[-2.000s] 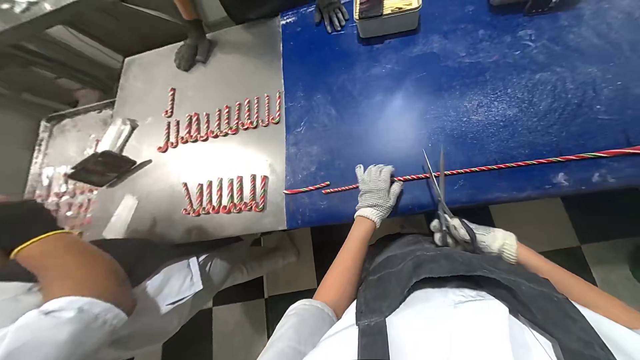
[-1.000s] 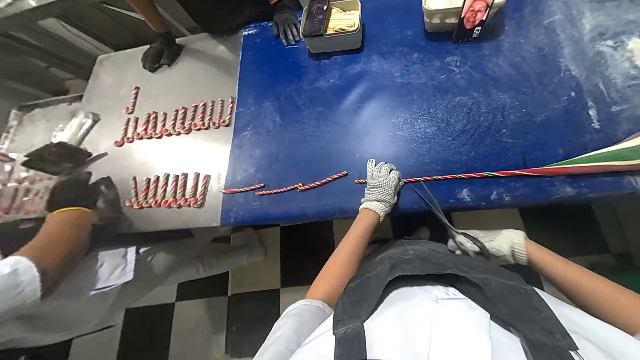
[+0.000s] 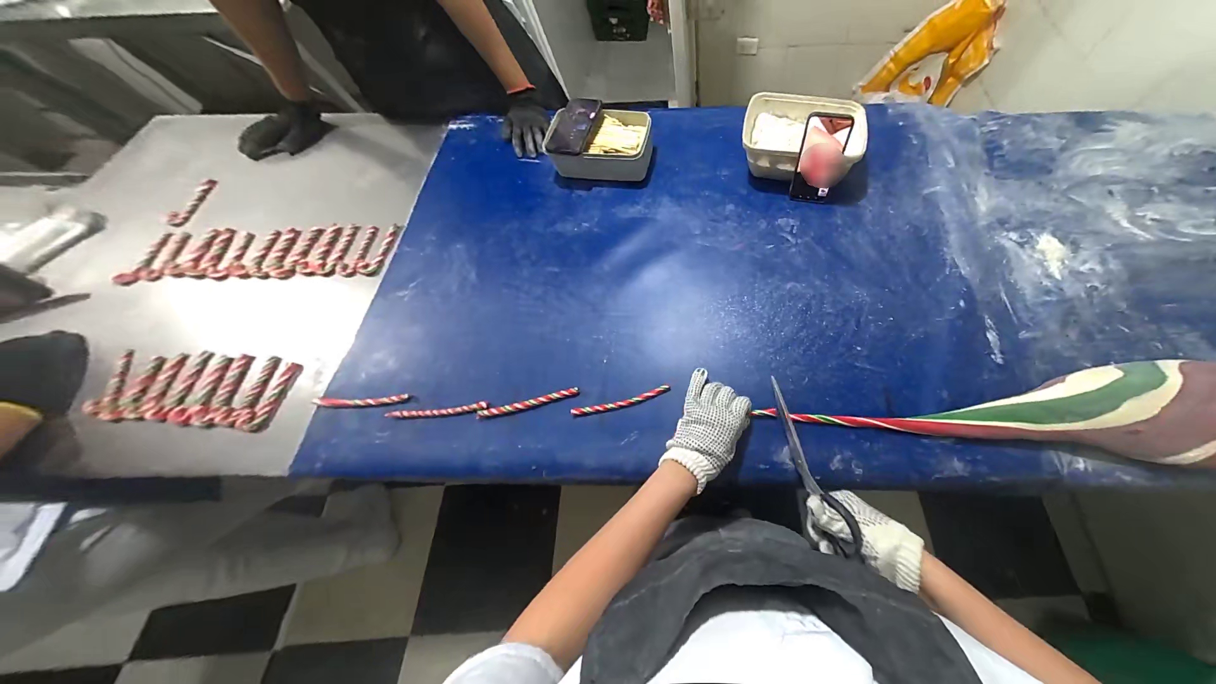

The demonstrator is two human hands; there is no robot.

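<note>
My left hand [image 3: 709, 429], in a white dotted knit glove, lies on the left end of a thin red, green and white candy rope [image 3: 845, 420]; whether its fingers grip the rope cannot be told. The rope widens at the right into a thick striped candy mass [image 3: 1111, 408]. My right hand [image 3: 869, 537], gloved alike, holds black-handled scissors [image 3: 796, 445], their blades reaching to the rope. Left of my left hand, a cut striped candy stick [image 3: 621, 401] lies on the blue table surface [image 3: 608, 285], with several more sticks [image 3: 528, 402] farther left.
Two rows of candy canes [image 3: 195, 389] and a lone cane [image 3: 193, 202] lie on the metal surface [image 3: 285, 190]. Across the table are a co-worker's black-gloved hands [image 3: 525, 123], a grey tub [image 3: 600, 163] and a cream tub [image 3: 774, 138], each with a phone. Another dark glove is at far left.
Another cut candy stick now lies left of my left hand; the row of loose sticks has grown since two seconds ago. The view has shifted, showing more of the thick candy mass.
</note>
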